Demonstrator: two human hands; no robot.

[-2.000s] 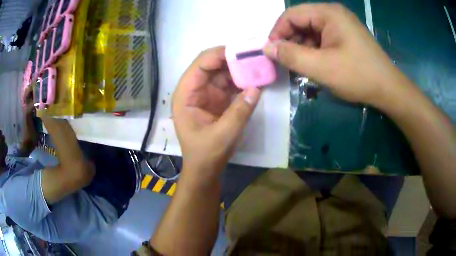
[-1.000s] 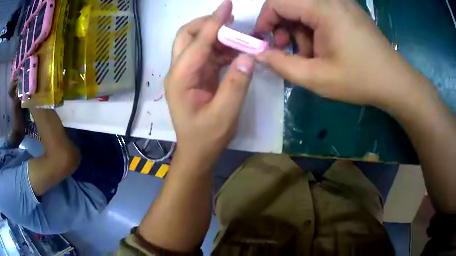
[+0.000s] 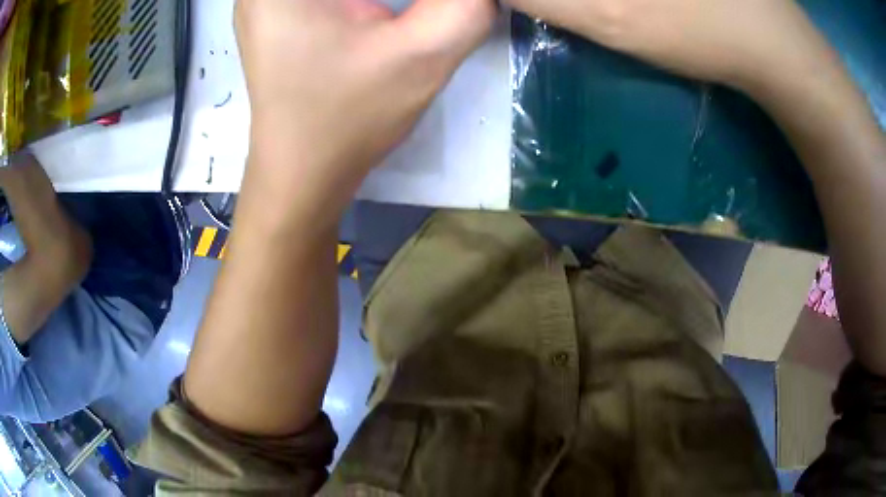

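My left hand (image 3: 359, 49) is at the top edge, its fingers mostly cut off. My right hand (image 3: 583, 12) is also cut off by the top edge, close to the left one. The pink device cannot be made out now; whether either hand holds it is hidden above the frame. A small dark piece (image 3: 607, 163) lies on the green mat (image 3: 651, 126), right of the white sheet (image 3: 476, 146).
A vented metal box (image 3: 121, 58) with yellow film (image 3: 44, 87) stands at upper left, a black cable (image 3: 179, 107) beside it. A person's arm (image 3: 44, 233) is at far left. An open carton (image 3: 772, 301) with pink parts (image 3: 824, 289) is below the bench at right.
The view has tilted down and shifted right, so both hands now run out of the top edge. The pink device, earlier between both hands and turned edge-on, is out of sight. The carton's pink parts now show.
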